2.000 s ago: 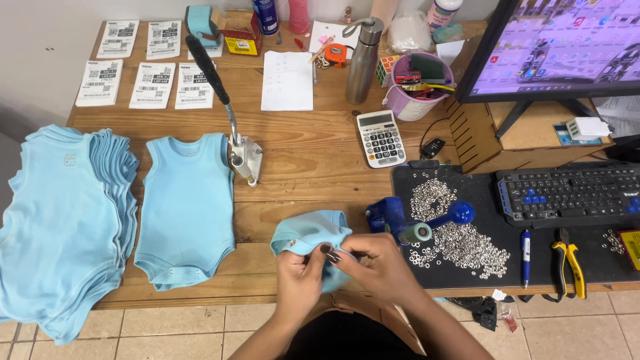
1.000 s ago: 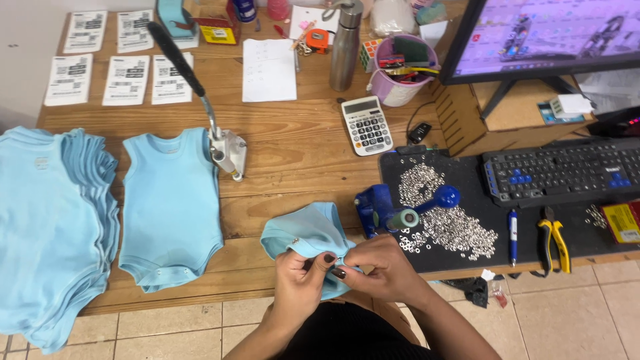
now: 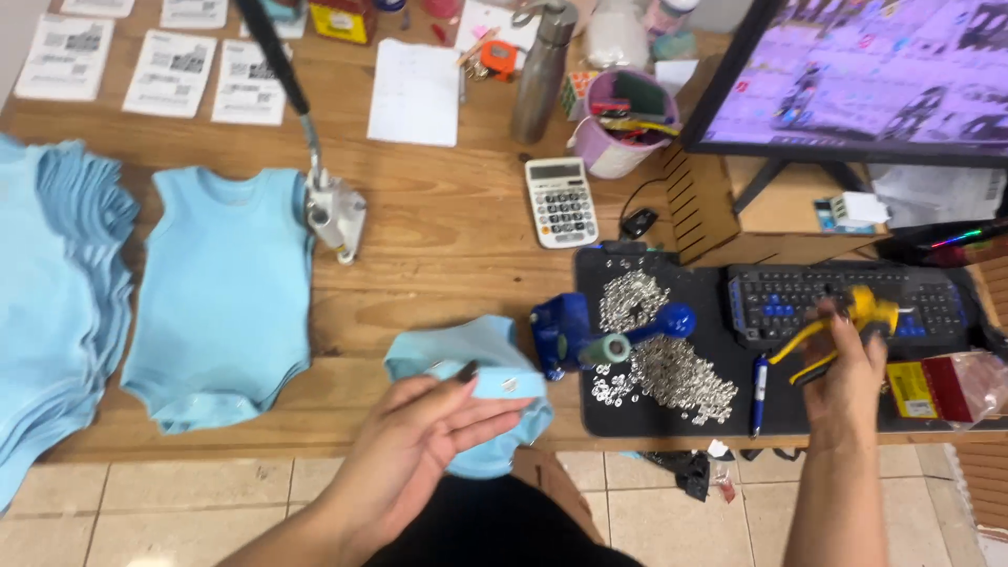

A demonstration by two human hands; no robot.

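My left hand (image 3: 417, 445) holds the edge of a light blue baby bodysuit (image 3: 461, 346), with the thumb on top and a metal snap (image 3: 509, 384) showing on the band. My right hand (image 3: 846, 370) grips yellow-and-black pliers (image 3: 862, 311), somewhat blurred, above the keyboard. Between the hands, a blue hand press (image 3: 563, 335) stands by loose metal snap parts (image 3: 681, 378) on a black mat (image 3: 591, 268). One sleeveless light blue bodysuit (image 3: 228, 291) lies flat at left, beside a stack of similar bodysuits (image 3: 55, 291).
A lever press (image 3: 335, 216) with a long black handle stands behind the flat bodysuit. Further back are a calculator (image 3: 562, 202), a steel bottle (image 3: 543, 75), a purple bucket (image 3: 622, 126) and printed sheets (image 3: 169, 75). A monitor (image 3: 858, 79), keyboard (image 3: 835, 303) and blue pen (image 3: 758, 394) are at right.
Both hands were together on the bodysuit. My right hand has moved right and picked up the pliers, which lay beside the pen. My left hand stays on the bodysuit, its snap now in view.
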